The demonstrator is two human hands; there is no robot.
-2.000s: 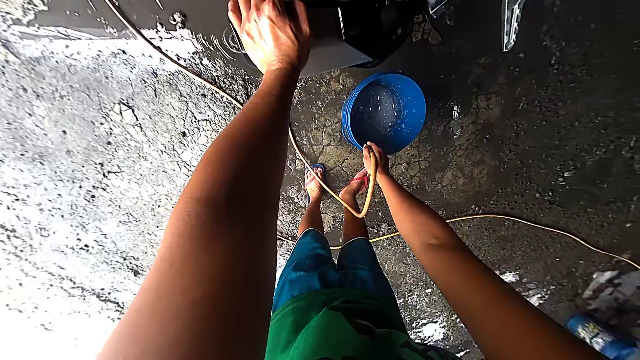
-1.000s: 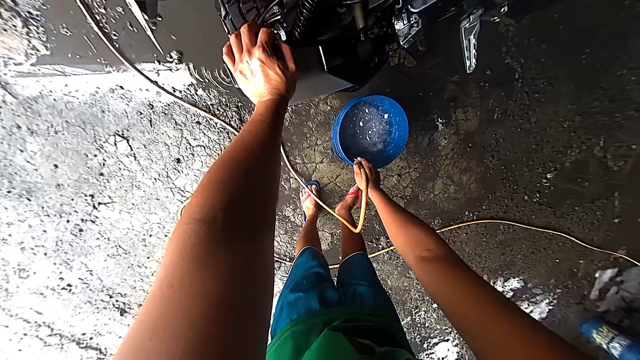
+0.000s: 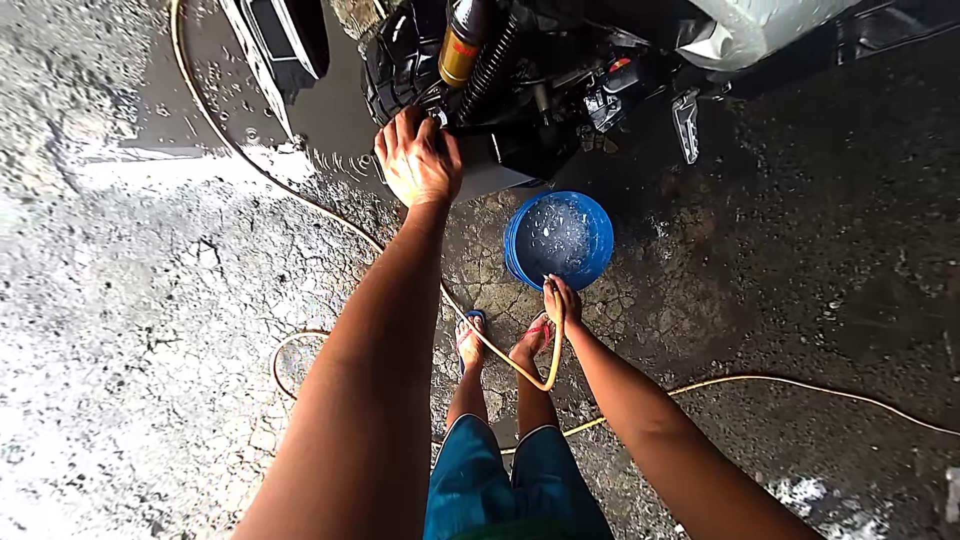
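My right hand [image 3: 562, 301] grips the end of a yellow hose [image 3: 556, 349] at the near rim of a blue bucket [image 3: 511, 244], which holds foamy water [image 3: 559, 234]. The hose bends back and runs left across the ground. My left hand [image 3: 421, 159] is on the black and grey rear part of a motorcycle [image 3: 480, 169], by the rear tire [image 3: 397, 60]; the hand's own underside is hidden, so its grip does not show. Above it are a shock absorber with a gold canister [image 3: 459, 56] and a black coil spring [image 3: 487, 67].
A metal footrest [image 3: 685, 126] juts from the motorcycle right of the bucket. A white and black panel [image 3: 274, 45] lies at upper left in a puddle [image 3: 330, 112]. A second hose stretch [image 3: 780, 381] crosses the wet, cracked concrete at right. My sandaled feet [image 3: 469, 341] stand below the bucket.
More of the motorcycle and the panel at upper left have come into view as the view shifted. My right hand stays at the bucket with the hose, and my left hand stays at the motorcycle.
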